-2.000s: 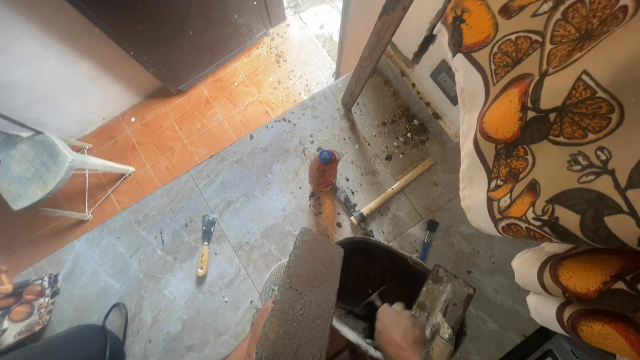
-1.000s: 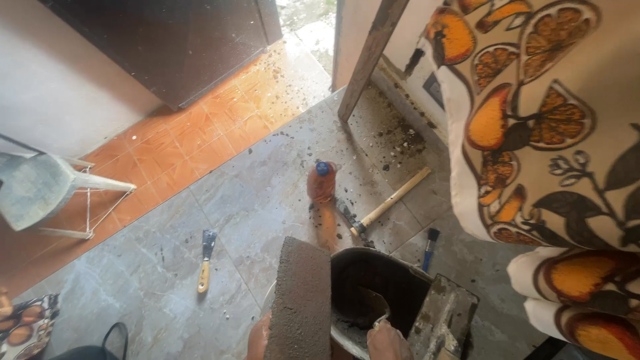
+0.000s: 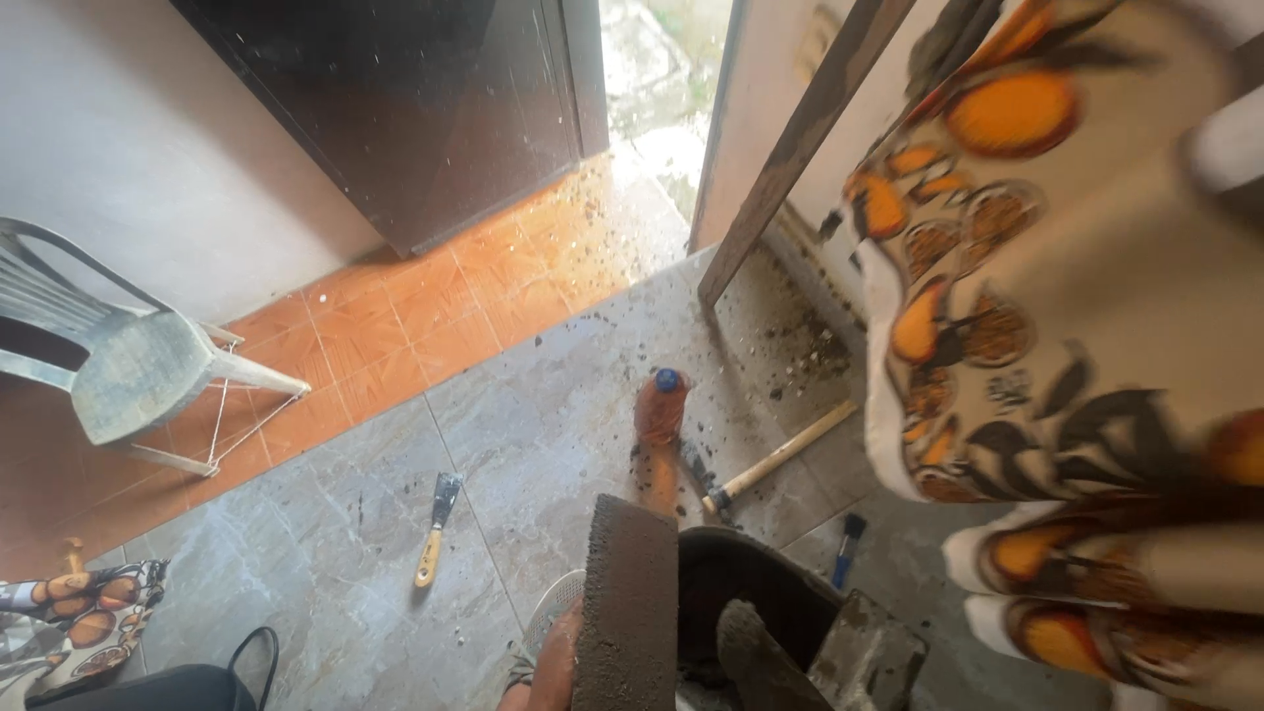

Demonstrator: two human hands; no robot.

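Observation:
A mortar-coated rectangular board or block [image 3: 632,602] rises from the bottom edge at the centre, with my left hand [image 3: 558,657] against its left side; the fingers are partly hidden. Right of it is a dark bucket [image 3: 820,578] holding wet mortar. A rounded, mortar-covered tool, possibly a trowel [image 3: 755,647], shows over the bucket, its lower end cut off by the frame. My right hand is not visible. A flat, mortar-smeared block or float [image 3: 869,652] lies at the bucket's right rim. Beyond the bucket is a wooden-handled hammer [image 3: 785,454] on the grey tiles.
A blue-capped bottle [image 3: 664,405] stands beyond the board. A putty knife [image 3: 433,538] lies left, a blue-handled brush [image 3: 847,548] right. A plastic chair [image 3: 148,370], a leaning wooden plank [image 3: 800,148], fruit-print cloth [image 3: 1017,395] and a dark door [image 3: 425,109] surround the debris-strewn floor.
My right hand, seen at the bucket in both earlier frames, has left the view. The mortar-covered tool shows larger over the bucket. The view has shifted somewhat.

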